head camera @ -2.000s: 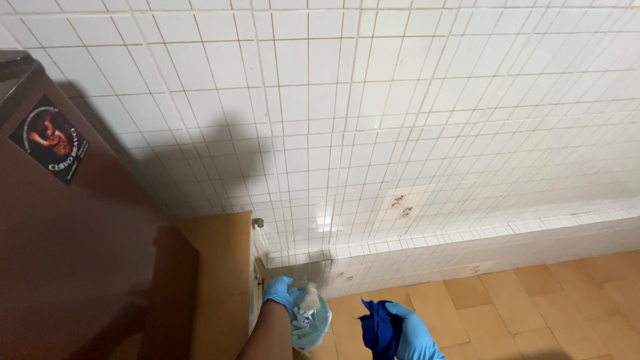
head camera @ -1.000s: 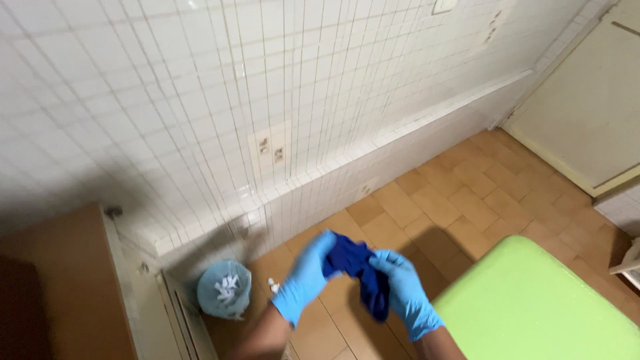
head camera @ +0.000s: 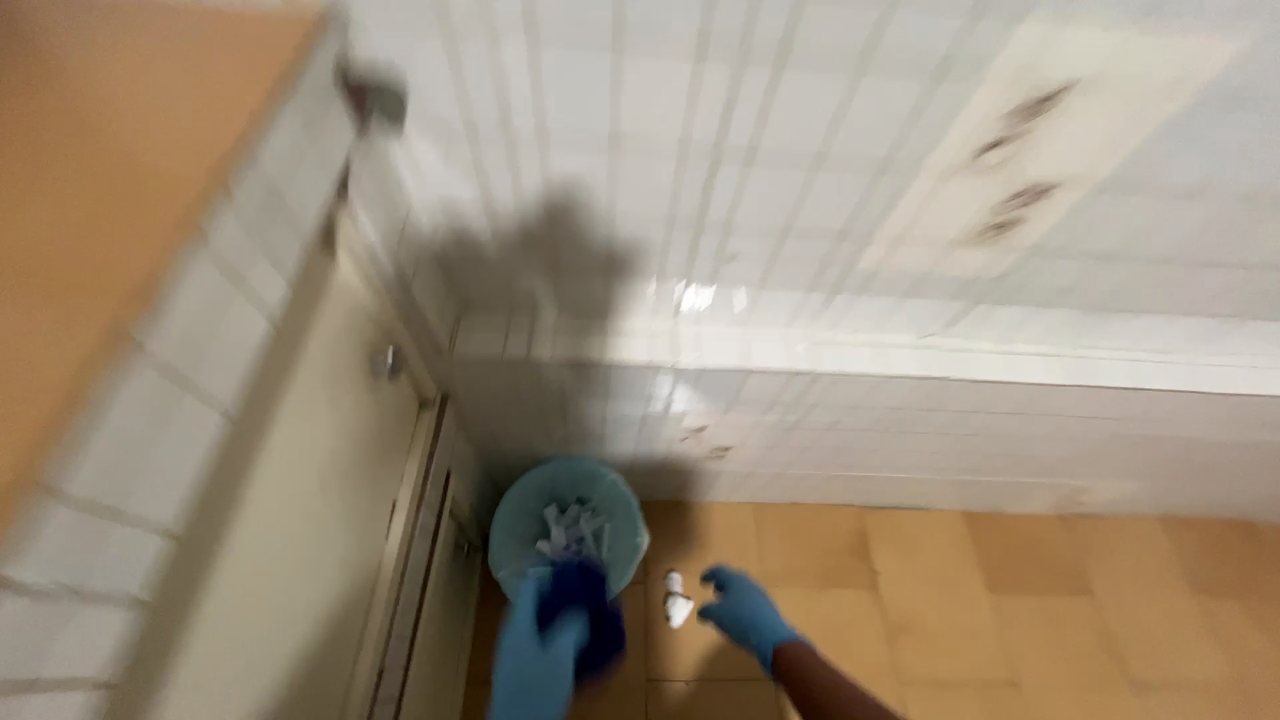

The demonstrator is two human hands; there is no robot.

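Both hands wear blue gloves. My left hand (head camera: 540,640), blurred, grips a dark blue cloth (head camera: 590,615) at the near side of a round bin with a light teal liner (head camera: 625,515). White crumpled scraps (head camera: 572,530) lie inside the bin, partly covered by the cloth. My right hand (head camera: 742,612) holds nothing, its fingers apart, just right of a small white object (head camera: 676,600) on the tiled floor. What that white object is cannot be told.
A cream cabinet door with a round knob (head camera: 387,362) stands left of the bin, under an orange-brown top (head camera: 130,150) with a tiled edge. Behind runs a white tiled wall with a low ledge (head camera: 900,358). Orange-brown floor tiles (head camera: 950,610) spread to the right.
One second ago both hands held the blue cloth right of the bin; now only the left grips it, at the bin, and the right has let go. The view has swung left and closer.
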